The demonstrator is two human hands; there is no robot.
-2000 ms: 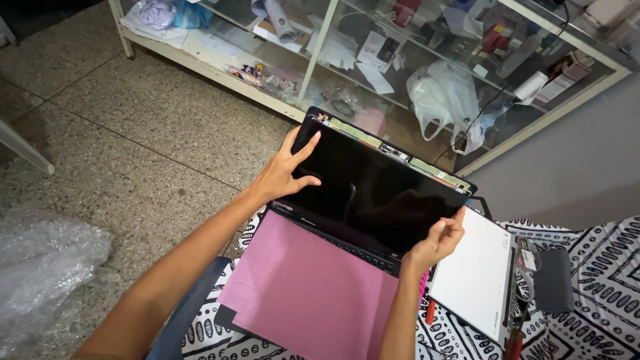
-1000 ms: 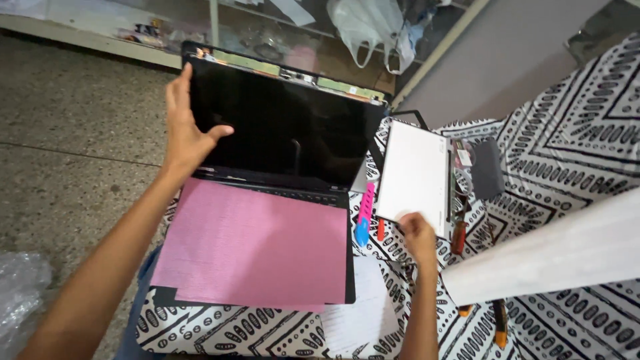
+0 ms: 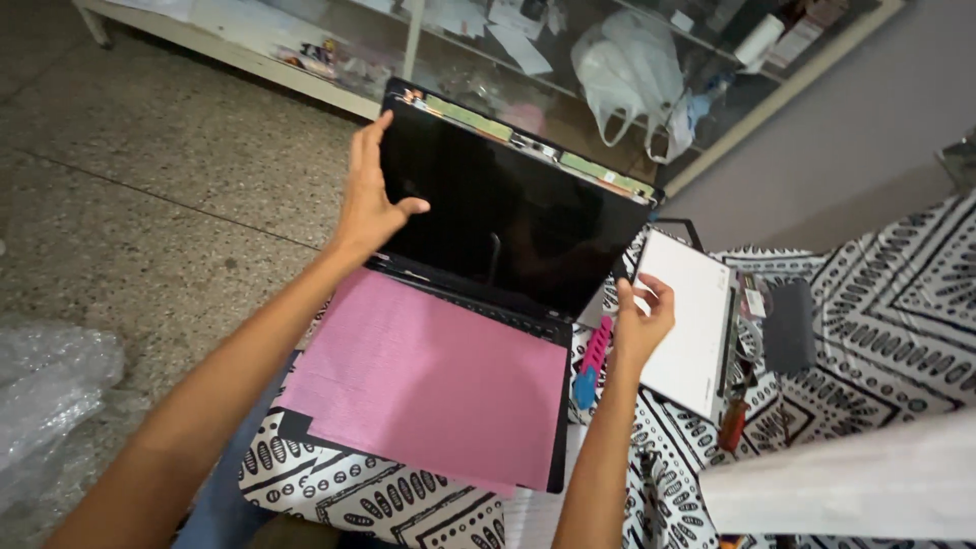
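Note:
An open laptop with a black display panel (image 3: 503,221) stands before me, its bezel off so that green circuit strips (image 3: 469,118) show along the top edge. My left hand (image 3: 374,187) holds the display's left edge, fingertips at the side and thumb over the panel. Beside the lower right edge of the display is my right hand (image 3: 644,313), fingers curved and apart; whether it touches the edge I cannot tell. A pink sheet (image 3: 435,381) covers the keyboard deck. A pink and blue plastic tool (image 3: 591,366) lies right of the laptop.
A white laptop-like panel (image 3: 682,320) lies to the right on patterned cloth. Near it are a dark grey block (image 3: 789,328), a cable and a red-handled tool (image 3: 732,425). Behind stands a glass-fronted cabinet (image 3: 343,99); bubble wrap (image 3: 57,412) is at the lower left.
My right hand was at the display's right edge, then over the white panel's lower edge, and is now back beside the display. My left hand has stayed on the display's left edge.

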